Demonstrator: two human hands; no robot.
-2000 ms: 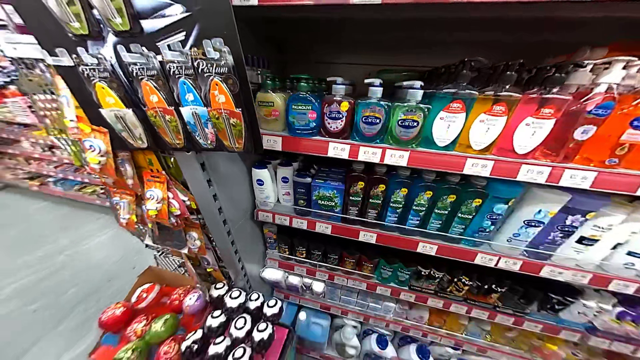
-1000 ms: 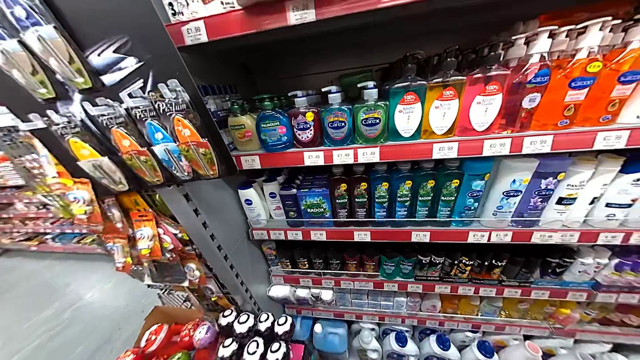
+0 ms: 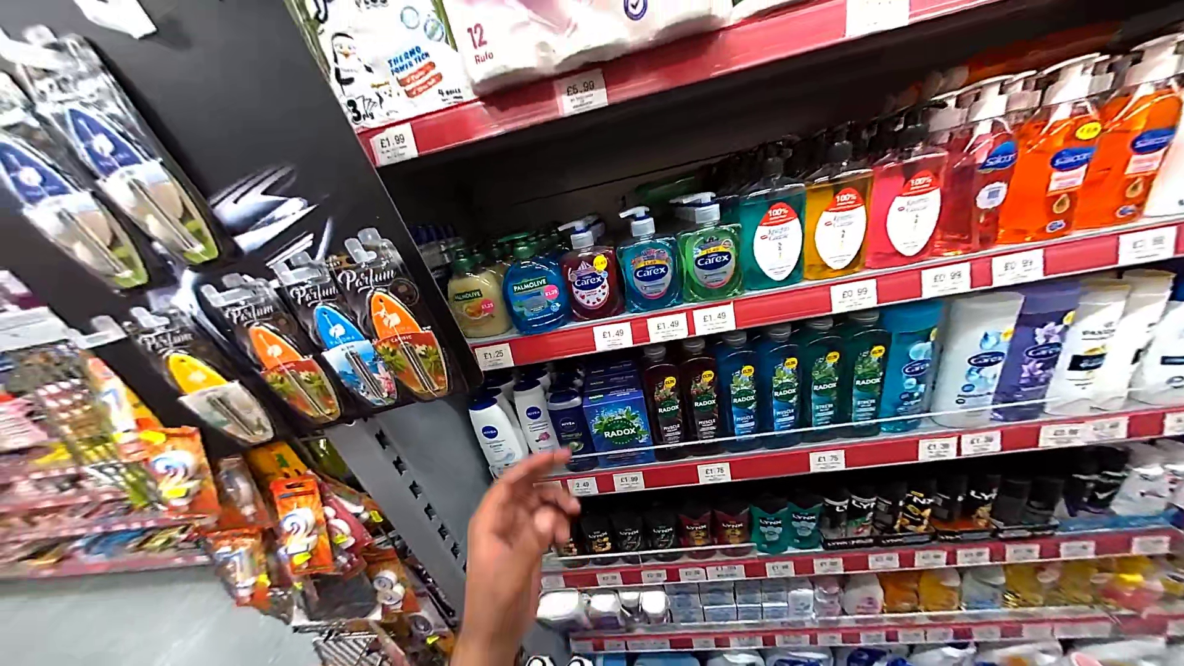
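My left hand (image 3: 518, 527) is raised at the lower middle of the head view, in front of the shelving. Its fingers are apart and partly bent, and nothing shows in them. It appears nearest to the white Nivea bottle (image 3: 497, 430) and a dark blue Nivea bottle (image 3: 571, 427); contact with the shelf cannot be told. To their right stands a blue Radox box (image 3: 618, 421), then a row of Radox bottles (image 3: 743, 388). Palmolive and Carex pump bottles (image 3: 651, 268) line the shelf above. My right hand is out of view.
A red shelf edge (image 3: 768, 462) with price tags and a clear guard rail runs beside my hand. Lynx cans (image 3: 661, 532) sit lower down. Carded air fresheners (image 3: 402, 342) hang on the black panel at left, above orange packets (image 3: 303, 523).
My left hand has come into view at the lower middle; neither earlier frame shows it. The view has shifted closer to the shelves.
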